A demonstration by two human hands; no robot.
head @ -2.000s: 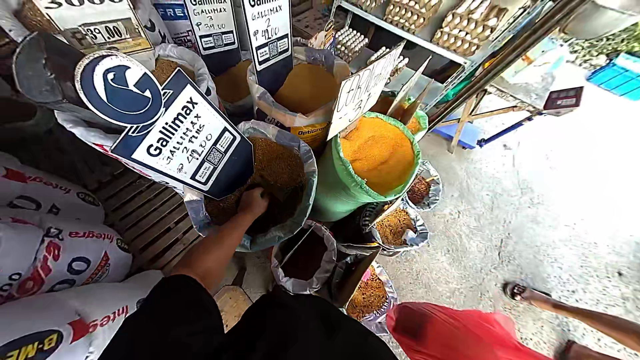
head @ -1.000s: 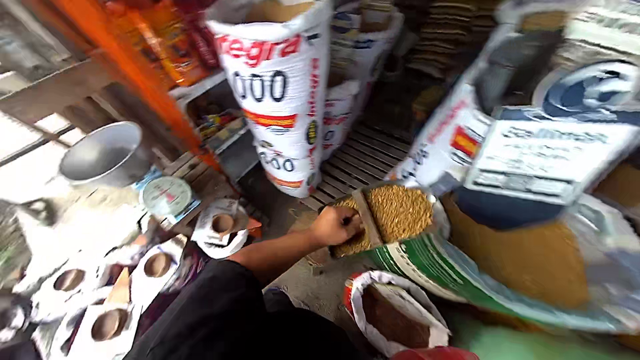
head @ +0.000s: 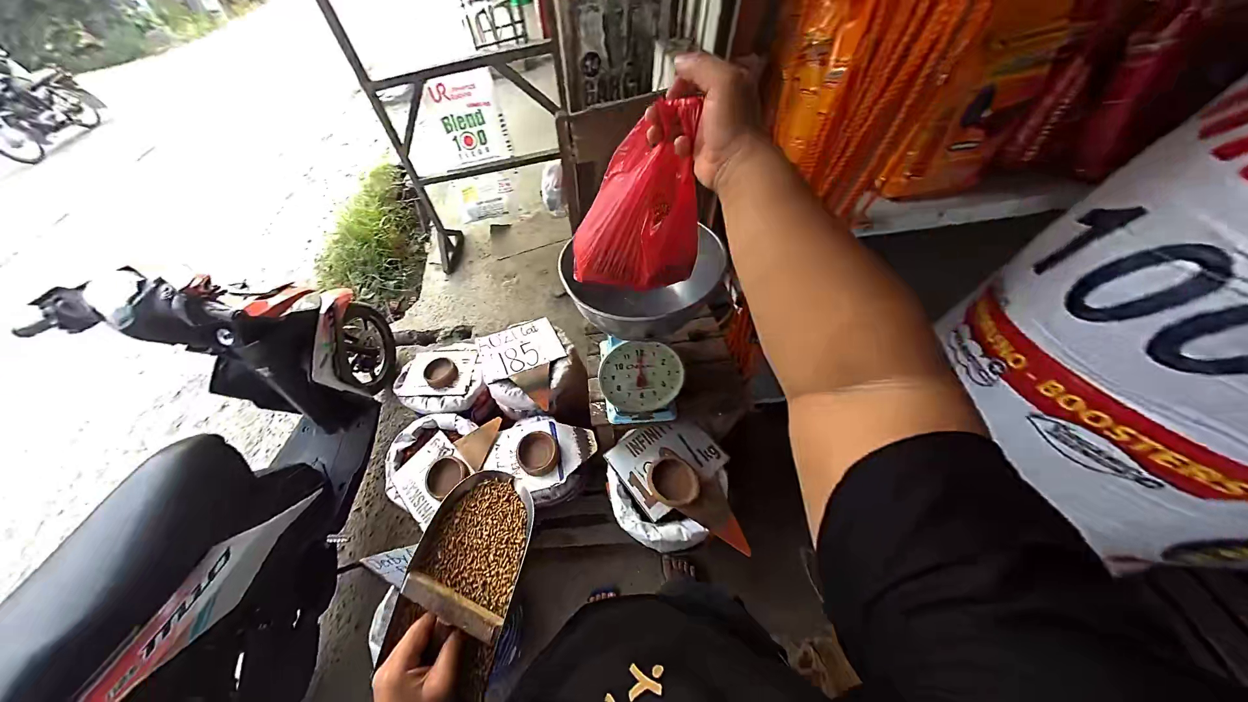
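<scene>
My right hand is raised at upper centre, its fingers closed on the gathered top of a red plastic bag. The bag hangs over the metal bowl of a dial scale; whether it touches the bowl I cannot tell. At the lower edge my left hand grips a metal scoop with a wooden crosspiece. Brown feed pellets fill the scoop, which lies over the small open sacks. What the bag holds is hidden.
Small sacks with signs and round cups surround the scale's left and front. A parked motorcycle stands at left, a metal frame behind. A large printed feed sack is at right, below orange packets.
The view has swung left, towards the scale. My left hand was in a sack of brown feed two seconds ago and now has the loaded scoop. My right hand has come into view with the red bag.
</scene>
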